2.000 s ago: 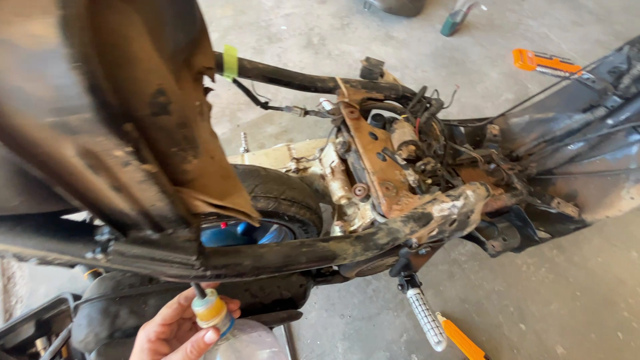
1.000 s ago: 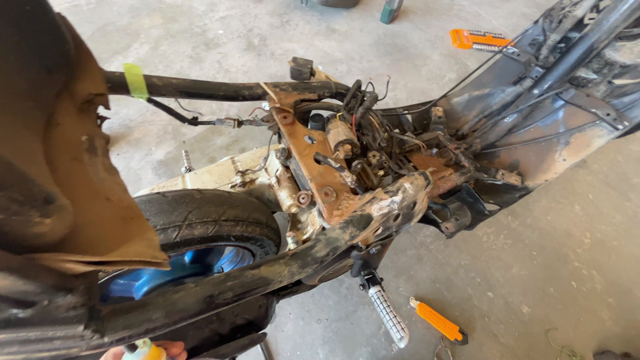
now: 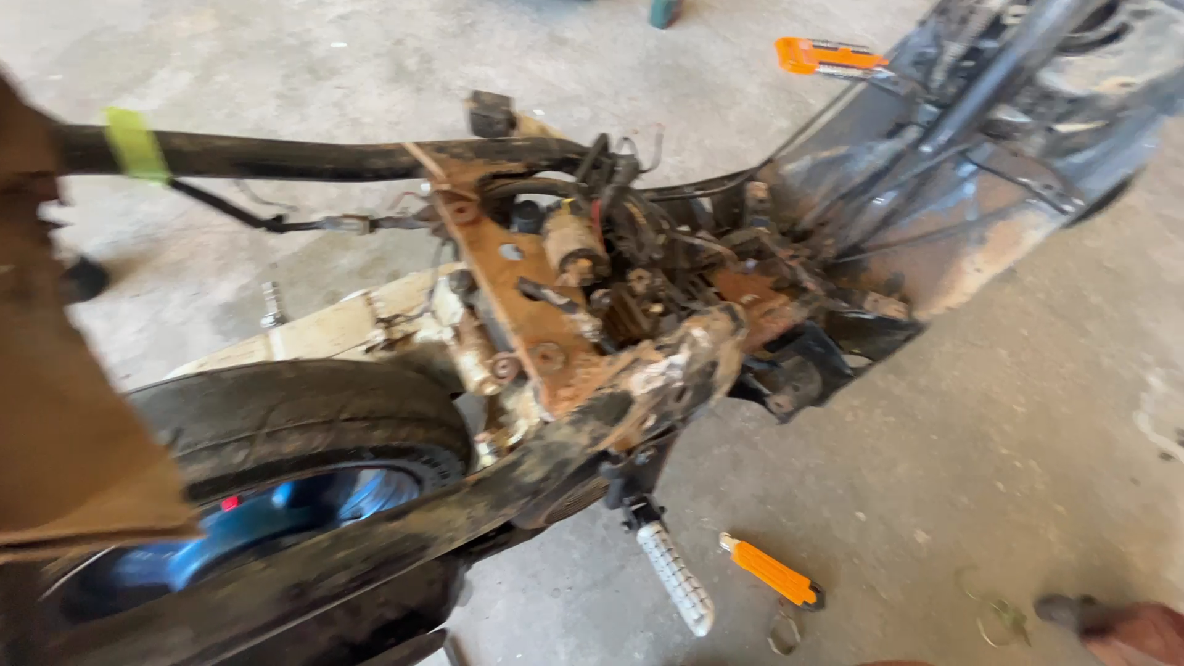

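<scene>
Neither my left hand nor my right hand shows in the head view. A stripped scooter frame [image 3: 277, 153] with dirty black tubes runs across the picture. Yellow-green tape [image 3: 137, 144] is wrapped around its upper tube. A rusty metal bracket [image 3: 509, 296] bridges the tubes, beside a tangle of wires [image 3: 629, 208] and a cylindrical part [image 3: 572, 242]. Below left is the rear tyre [image 3: 314, 416] on a blue wheel rim [image 3: 268, 527]. A brown, torn-edged panel [image 3: 74, 416] covers the left edge. A footpeg with a white ribbed cover [image 3: 675, 578] sticks out below the frame.
An orange-handled utility knife [image 3: 772, 572] lies on the concrete floor [image 3: 925, 490] near the footpeg. Another orange item [image 3: 828, 57] is at the upper right, by the scooter's front panel [image 3: 980, 222]. A green object [image 3: 664, 11] stands at the top. Part of a foot [image 3: 1138, 634] shows at bottom right.
The hand that held a small bottle with a yellowish top at the lower left is out of sight. The view has shifted toward the scooter's front.
</scene>
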